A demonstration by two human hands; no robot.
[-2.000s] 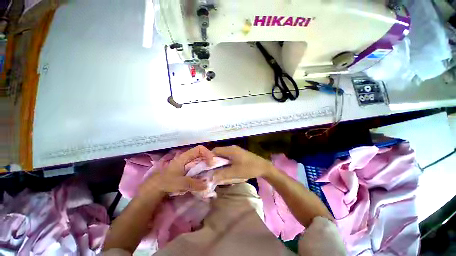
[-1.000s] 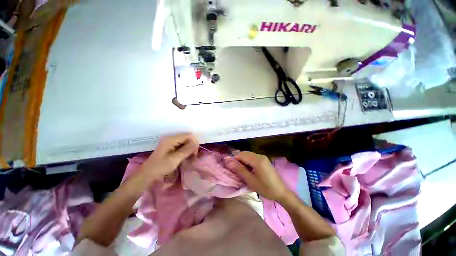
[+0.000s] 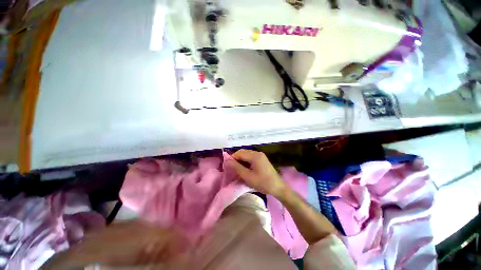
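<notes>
The pink garment body hangs over my lap below the table's front edge. My right hand pinches a corner of it between thumb and fingers, just under the edge. My left hand is a blurred shape low at the left, over the cloth; its fingers cannot be made out. The sewing machine stands beyond the table edge, with no cloth under its presser foot.
Black scissors and blue-handled snips lie on the table by the machine arm. A control panel is further right. Pink cut pieces cover a blue basket at right; more cloth is piled at left.
My left hand has left the fabric edge near the table and moved down and left. My right hand still pinches the cloth, which now hangs more spread out.
</notes>
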